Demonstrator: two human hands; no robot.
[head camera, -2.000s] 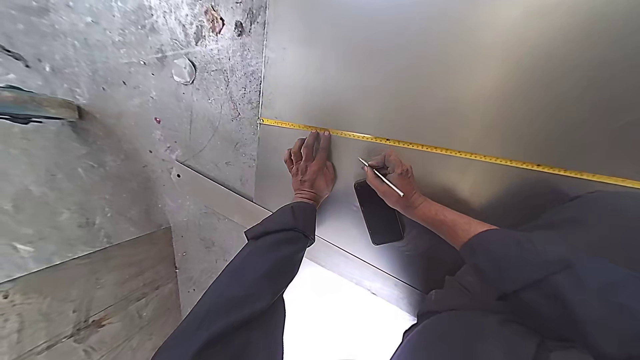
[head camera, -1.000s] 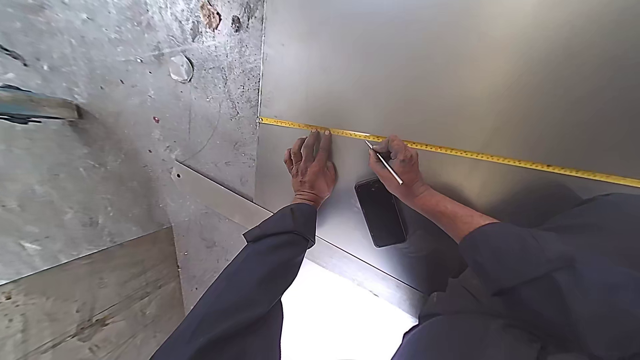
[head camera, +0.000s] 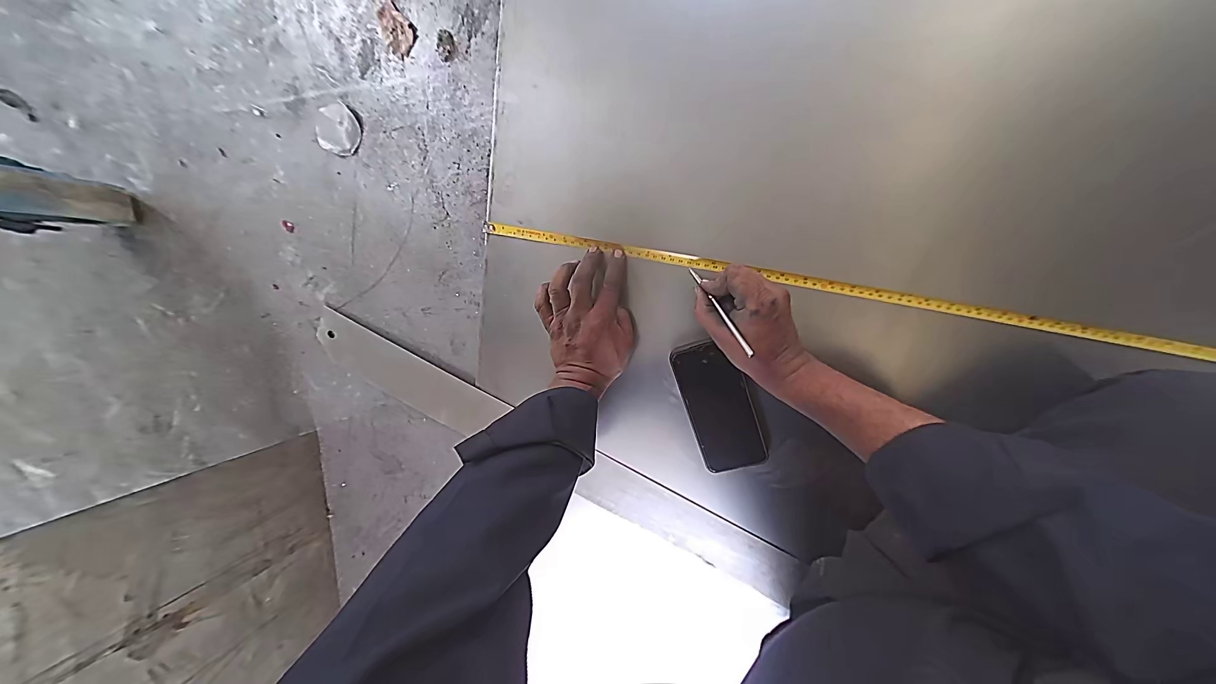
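Observation:
A yellow measuring tape (head camera: 883, 296) lies stretched across a smooth metal sheet (head camera: 760, 114), its end hook at the sheet's left edge. My left hand (head camera: 587, 318) is spread flat on the sheet, with fingertips on the lower edge of the tape. In my right hand (head camera: 755, 318) is a slim, light-coloured marking tool (head camera: 730, 323), a scriber or pen, its tip at the lower edge of the tape. A black smartphone (head camera: 719, 408) lies on the sheet just below my right hand.
A long flat metal strip (head camera: 408, 372) runs diagonally below the sheet's lower left. On the stained grey surface at left are a round disc (head camera: 338, 129) and a blue and brown object (head camera: 71, 196), cut off by the view's edge. Wooden boards (head camera: 161, 560) show at lower left.
Between two seconds and one second ago, my right hand shifted slightly and the tool's tip came closer to the tape. My left hand, the tape and the phone have stayed in place.

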